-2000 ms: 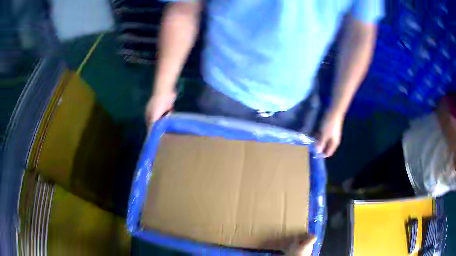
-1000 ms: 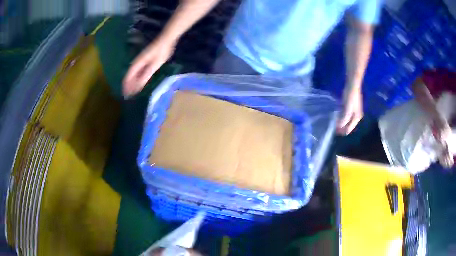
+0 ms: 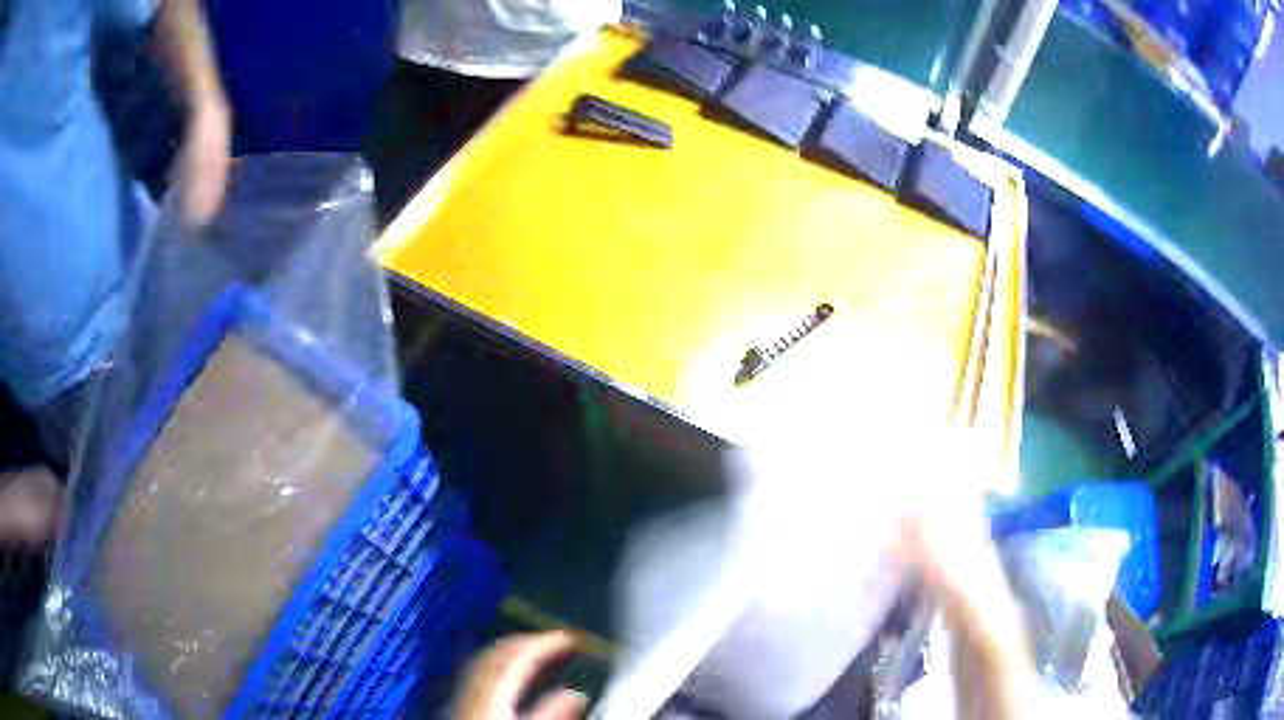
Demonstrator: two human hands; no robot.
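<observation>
A blue lattice crate stands at the left, with clear film over its rim and a brown cardboard sheet inside. My left hand is at the bottom edge, cut off, fingers curled with a gap; whether it touches the white sheet is unclear. A thin white sheet hangs in front of me, blurred and partly lost in glare. My right hand is blurred at the sheet's right side and seems to grip it; its fingertips are washed out.
A framed yellow tray carries a row of dark flat blocks, a small black bar and a spring-like dark part. A person's arm reaches over the crate's film. A blue container with clear film is at the right.
The view has swung right, so the crate now lies left and the tray fills the middle. The crate's film stands higher at the back. Both my hands and the white sheet now show.
</observation>
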